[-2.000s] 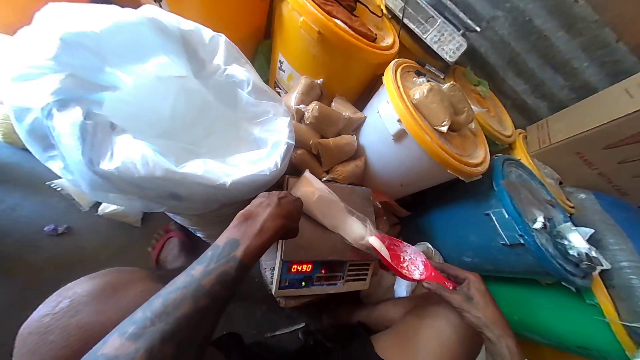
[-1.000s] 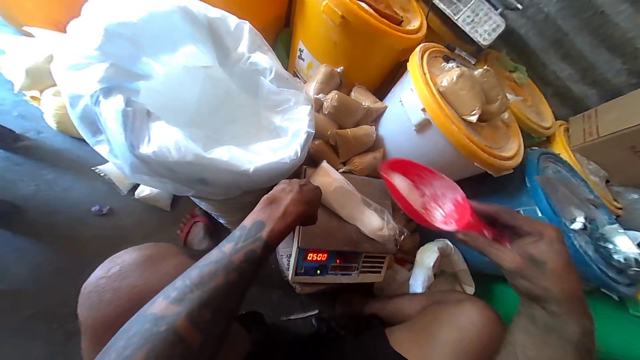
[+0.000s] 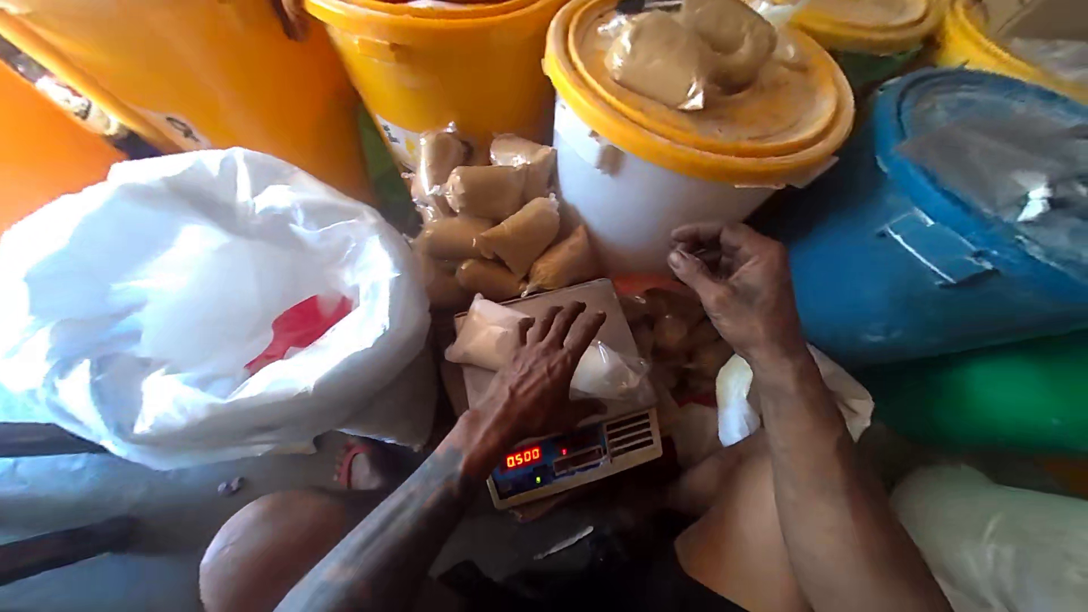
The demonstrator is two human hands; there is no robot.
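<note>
On the platform of a digital scale [image 3: 578, 459] with a lit red display lies a clear plastic bag of pale powder [image 3: 489, 333]. My left hand [image 3: 544, 365] rests over the bag's middle, fingers spread, not closed around it. My right hand [image 3: 735, 280] is raised to the right of the scale, in front of a white bucket, its fingers curled with thumb near forefinger; whether something small is between them cannot be told. A red plastic scoop [image 3: 302, 327] lies inside the large white sack [image 3: 365, 374] on the left, its lower part hidden.
Several packed bags of brown powder [image 3: 489, 191] are piled behind the scale. A white bucket with a yellow lid [image 3: 586, 183] bears more bags. Orange buckets [image 3: 459, 76] stand behind, a blue drum [image 3: 850, 255] at right. A white cloth-like bag [image 3: 837, 391] lies beside my right forearm.
The red scoop has left my right hand and now lies in the white sack. My left hand, earlier closed at the powder bag's upper end, is now spread over its middle. The view has shifted.
</note>
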